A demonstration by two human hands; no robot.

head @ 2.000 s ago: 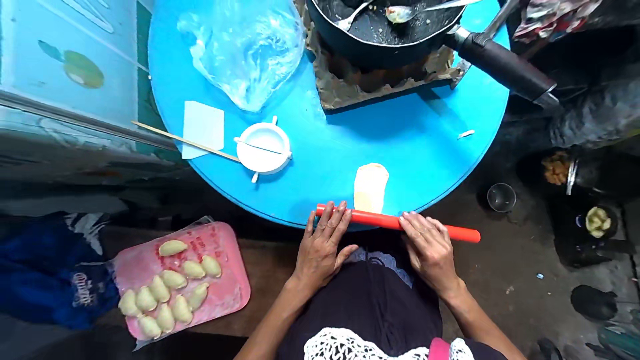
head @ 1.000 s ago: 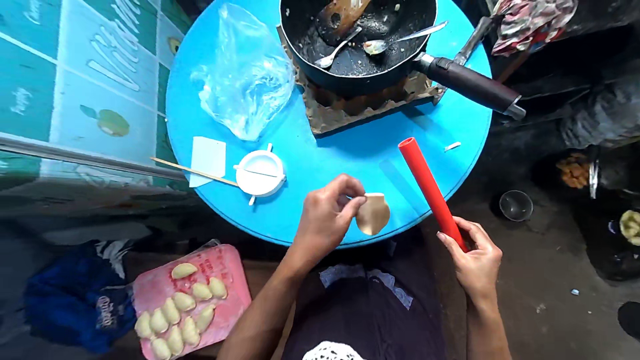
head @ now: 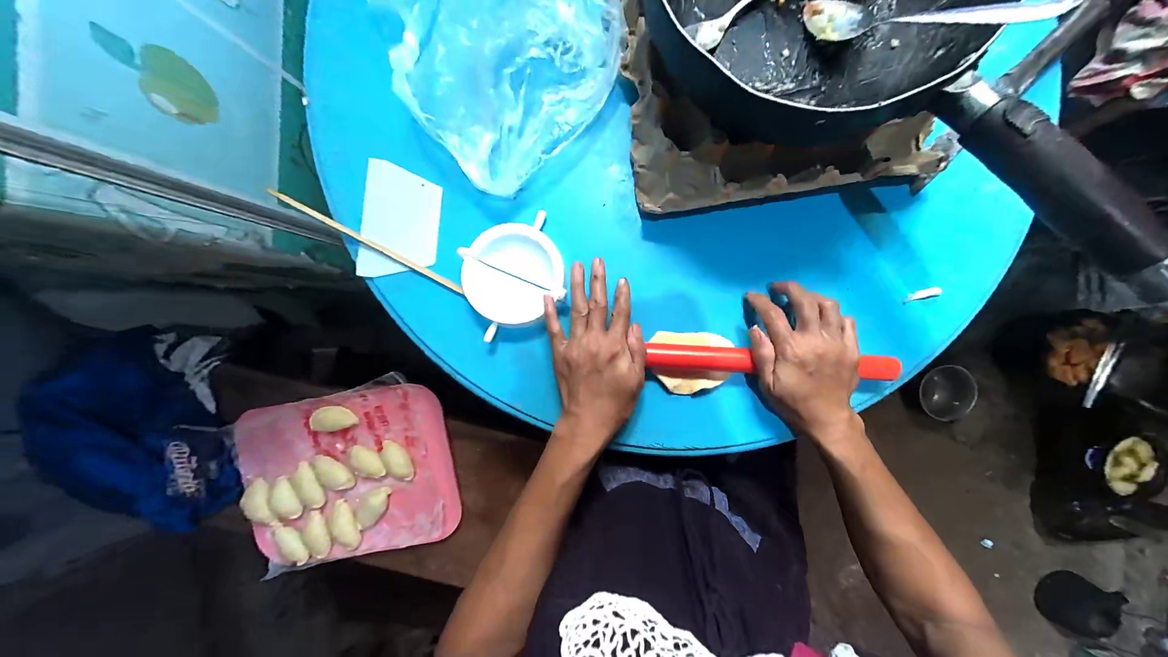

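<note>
A red rolling rod (head: 698,357) lies across a flat piece of dough (head: 691,380) near the front edge of the blue round table (head: 730,274). My left hand (head: 598,351) rests flat, fingers spread, over the rod's left end, which it hides. Toward the rod's right end, my right hand (head: 806,351) lies on top with its fingers bent over. A white plastic dumpling press (head: 513,276) sits just left of my left hand. Several folded dumplings (head: 330,473) lie on a pink board (head: 429,506) at the lower left.
A dark pan (head: 821,100) with spoons stands on an egg carton (head: 730,187), its handle (head: 1063,178) reaching right. A plastic bag (head: 511,100), a white square sheet (head: 401,214) and a wooden stick (head: 365,240) lie at the table's left. A clear cup (head: 948,392) is beyond the right edge.
My left hand has let go of the dough, which now lies on the table under the rod. The rod, earlier upright-slanted in my right hand, now lies crosswise beneath both hands.
</note>
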